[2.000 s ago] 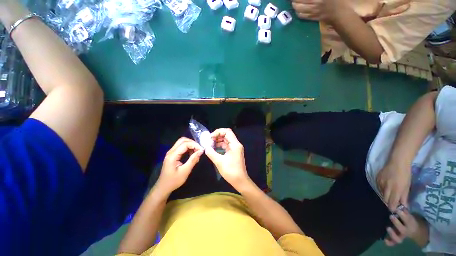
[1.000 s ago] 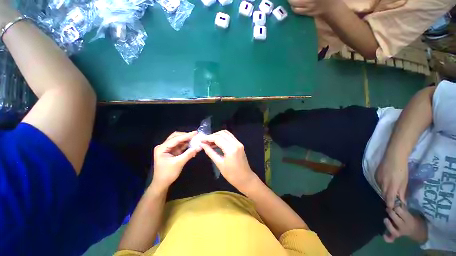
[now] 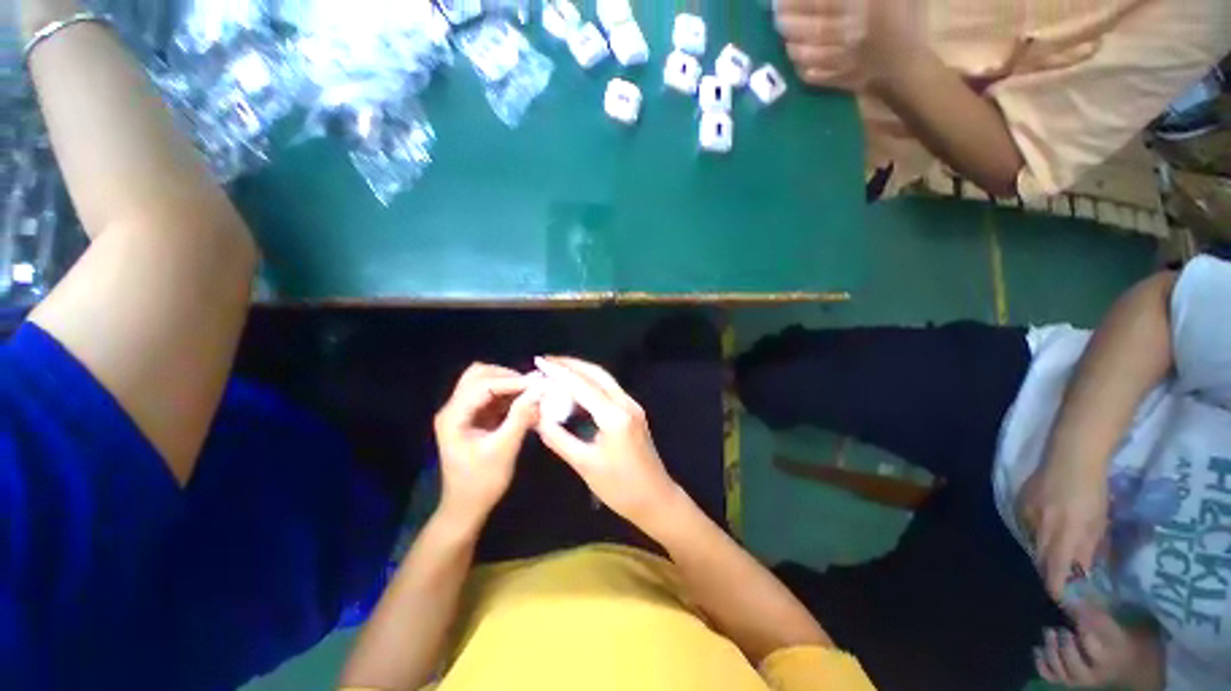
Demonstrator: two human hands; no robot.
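My left hand (image 3: 479,429) and my right hand (image 3: 602,429) meet above my lap, below the table edge. Between their fingertips they hold a small white unit (image 3: 554,401), partly hidden by the fingers. I cannot tell how much of the clear bag is around it. Loose white units (image 3: 716,131) with dark slots lie in a cluster on the green table (image 3: 486,243). Bagged units (image 3: 386,142) lie heaped in shiny clear plastic to the left of them.
A person in blue (image 3: 95,500) sits close on my left, an arm across the table's left side. A person in peach (image 3: 1080,81) rests a hand at the table's far right. A person in a white shirt (image 3: 1147,446) sits on my right. Clear trays (image 3: 30,216) are far left.
The clear bag tip that stuck up above my fingers no longer shows. My fingers have shifted around the white unit. The table appears slightly lower in view.
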